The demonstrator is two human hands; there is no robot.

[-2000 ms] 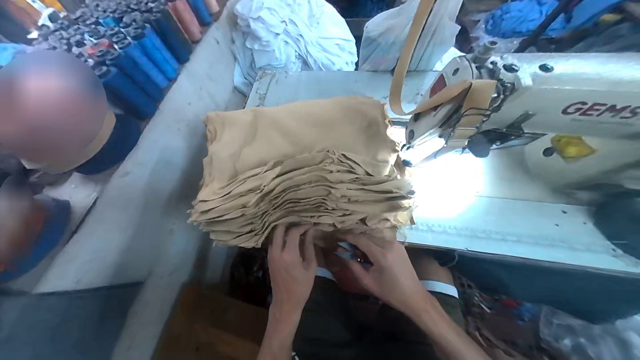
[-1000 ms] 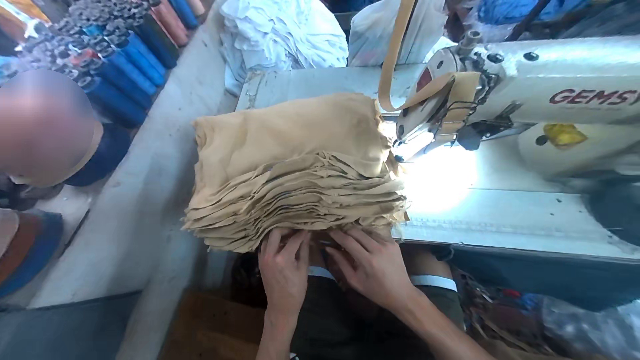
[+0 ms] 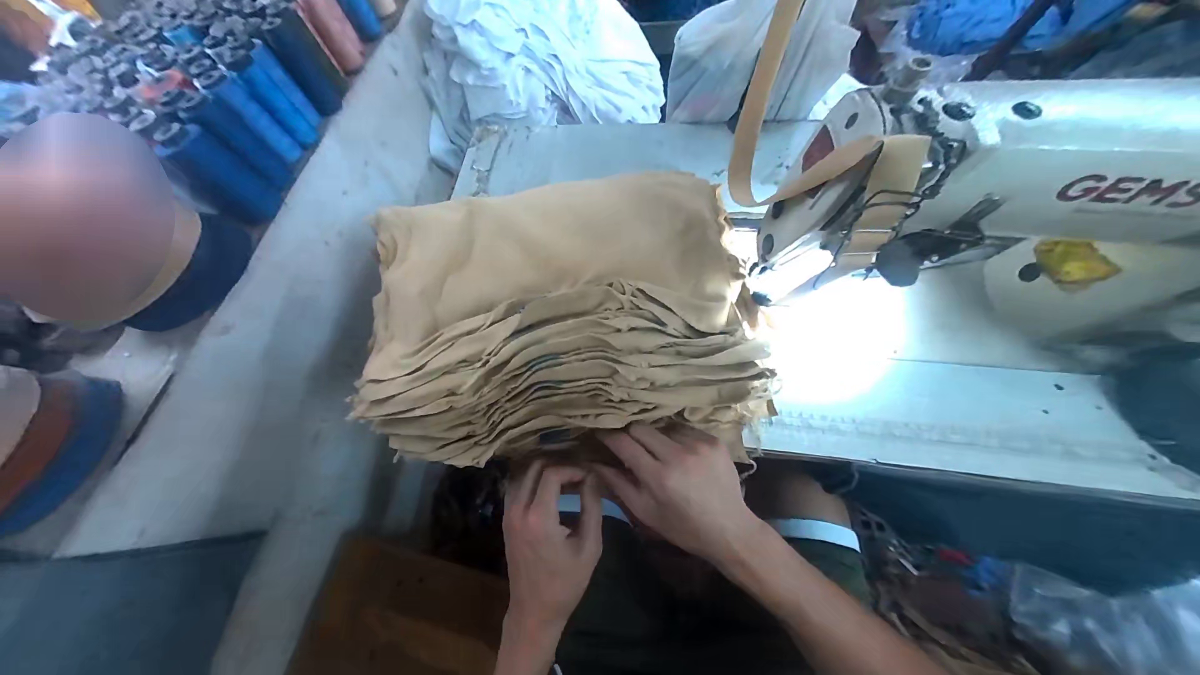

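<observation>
A thick stack of tan fabric pieces (image 3: 562, 234) lies on the sewing table, its layered, frayed edges facing me. My left hand (image 3: 553, 534) is at the front underside of the stack, thumb and fingers bent close together; whether cloth is between them cannot be told. Beside it, my right hand (image 3: 675, 478) has its fingers at the lowest layers near the table's front edge, fingertips partly hidden under the cloth. Right of the stack stands the white head of a Gemsy sewing machine (image 3: 1059, 159), its lamp lit and a tan fabric strip (image 3: 764, 94) looping down to it.
White cloth (image 3: 544, 61) is heaped behind the table, next to a pale plastic bag (image 3: 717, 61). Blue thread spools (image 3: 234, 141) and larger cones stand at the left beyond a grey ledge (image 3: 309, 244). A brown wooden surface (image 3: 403, 609) lies low at the left.
My left hand has drawn slightly down from the stack's front edge, its thumb and fingers now closer together. The right hand stays by the lower layers. The stack has stayed in place.
</observation>
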